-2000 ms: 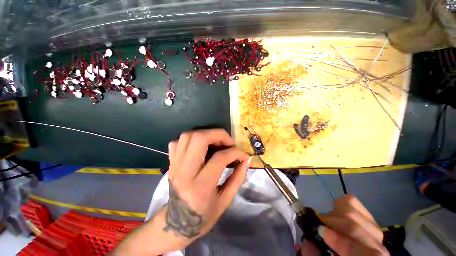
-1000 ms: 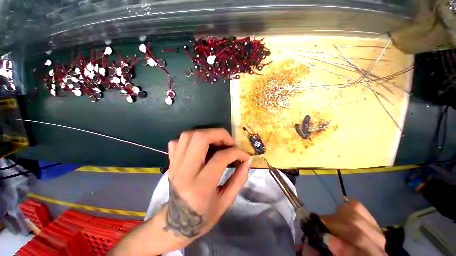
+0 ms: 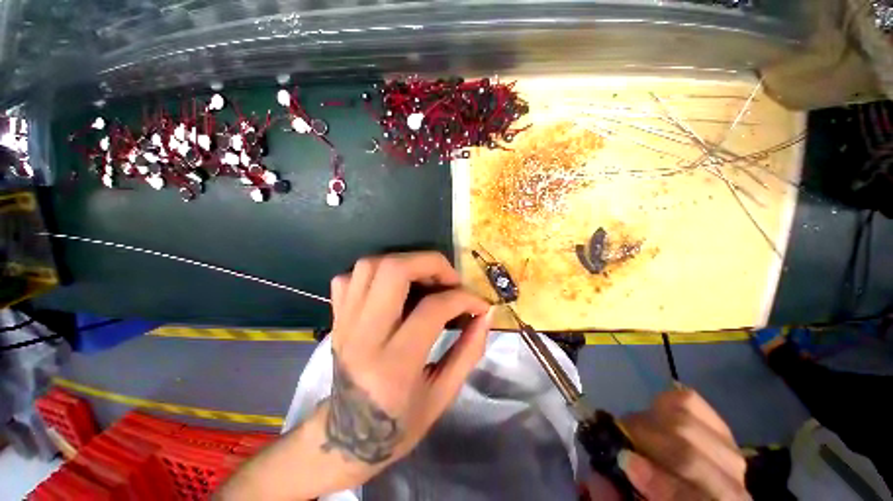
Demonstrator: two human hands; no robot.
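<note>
A small dark circuit board (image 3: 501,281) with a pale square lies near the wooden board's front left edge. My left hand (image 3: 406,338) is just left of it, thumb and fingertips pinched on the thin solder wire (image 3: 186,260), which runs in from the far left. What exactly lies between the fingertips is hidden. My right hand (image 3: 685,445) grips the black handle of the soldering iron (image 3: 548,362). The iron's tip is at the lower end of the circuit board, close to my left fingertips.
The wooden board (image 3: 705,284) bears a dark curved piece (image 3: 594,250) and loose thin wires (image 3: 715,157). Red-wired black components (image 3: 450,117) overlap its back left corner. White-faced components (image 3: 176,152) lie further left. Clear plastic (image 3: 392,39) is behind. Red crates (image 3: 137,460) stand below left.
The iron and my right hand have shifted slightly. My left hand stays in nearly the same place. A dark shape now shows beyond the bench at the lower right.
</note>
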